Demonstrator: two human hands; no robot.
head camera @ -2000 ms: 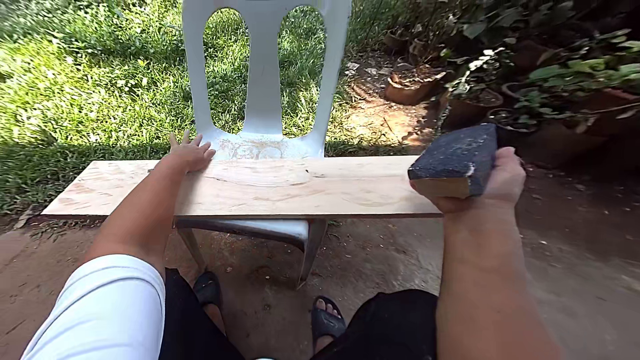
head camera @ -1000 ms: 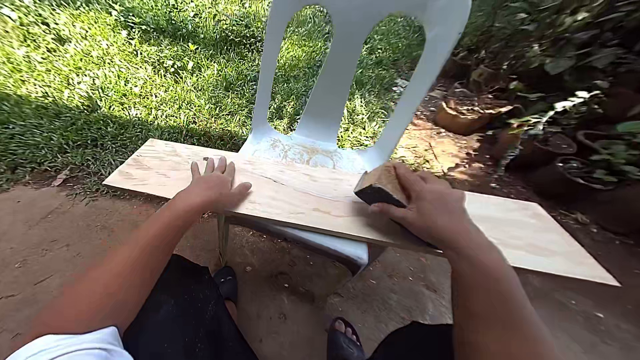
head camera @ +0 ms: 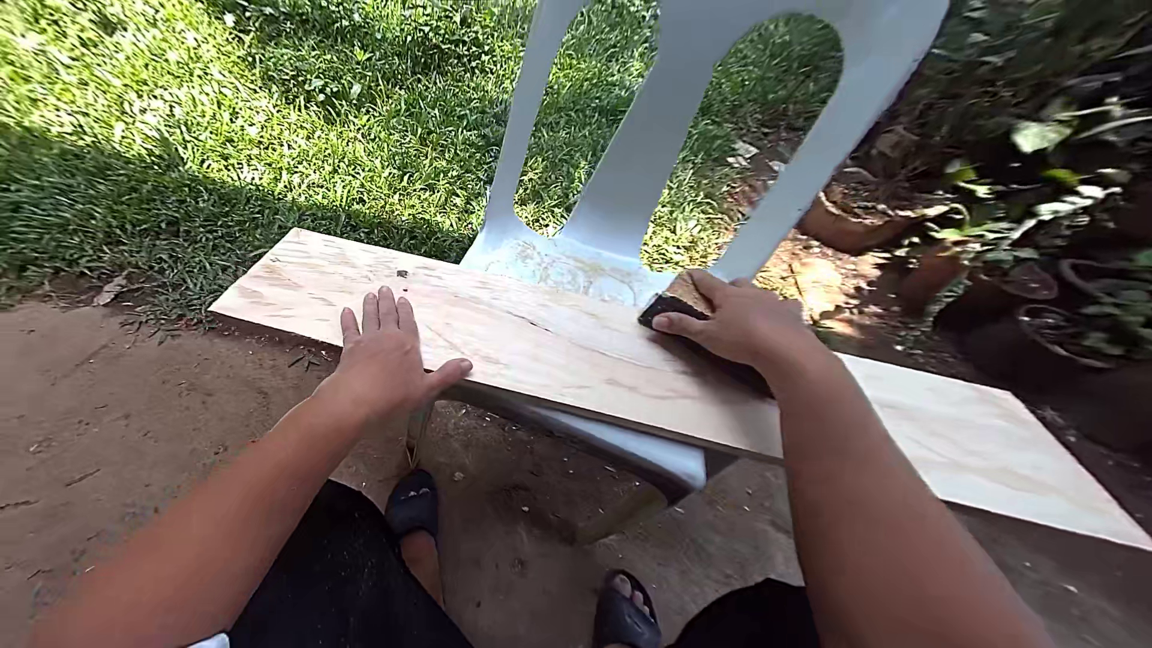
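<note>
A long pale wooden board point(head camera: 576, 346) lies across the seat of a white plastic chair point(head camera: 643, 144), overhanging on both sides. My left hand point(head camera: 382, 360) rests on the board left of the chair, fingers apart, thumb along the front edge. My right hand point(head camera: 751, 324) grips a sanding block point(head camera: 688, 295), a wooden block with dark abrasive on its lower face, which lies against the board's top right of its middle. A dark knot point(head camera: 402, 273) and a thin dark grain line mark the board. The palm hides part of the block.
Potted plants point(head camera: 1062, 315) and a clay pot point(head camera: 855, 220) stand at the right. Grass point(head camera: 225, 135) spreads behind the board. Below are bare ground point(head camera: 135, 423) and my feet in dark sandals point(head camera: 625, 612); the chair's front legs stand near them.
Two seconds ago the block was raised at the board's right, its dark face showing; it has since come down onto the board. The view has turned.
</note>
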